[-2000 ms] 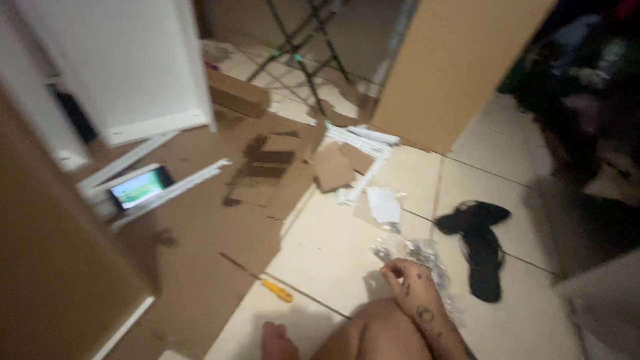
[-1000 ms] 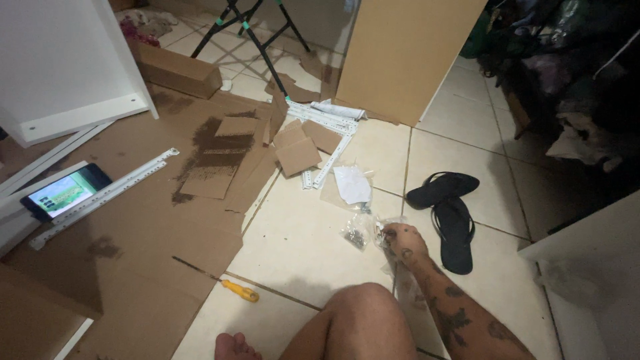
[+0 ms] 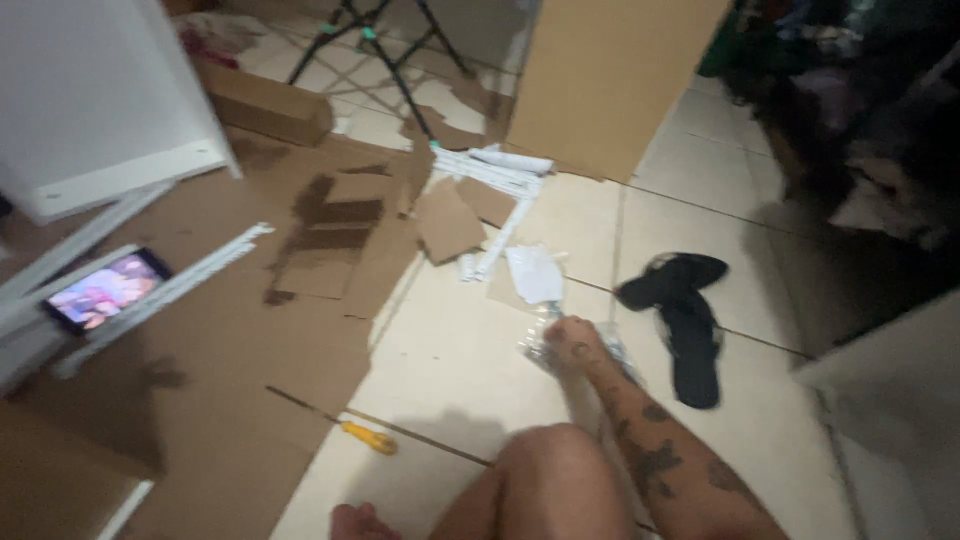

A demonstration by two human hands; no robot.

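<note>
My right hand (image 3: 576,339) reaches down to clear plastic bags of small metal hardware (image 3: 536,345) on the tiled floor; blur hides whether its fingers grip anything. Just beyond it lies another clear bag with a white paper (image 3: 535,274). A screwdriver with a yellow handle (image 3: 369,438) rests at the edge of the flattened cardboard, its shaft pointing up and left. My left hand is out of view. The flesh shape at the bottom edge looks like toes, beside my bent knee.
Flattened cardboard (image 3: 225,405) covers the left floor, bearing a lit phone (image 3: 111,289) and white metal rails (image 3: 180,289). White panels (image 3: 97,90) stand upper left. Black flip-flops (image 3: 690,345) lie right of my hand. Cardboard pieces (image 3: 448,221), more white strips (image 3: 487,169), and a folding stand's black legs (image 3: 397,75) are ahead.
My right hand stays at the hardware bags throughout, with only small shifts visible. The picture on the phone has changed. The view has swung about.
</note>
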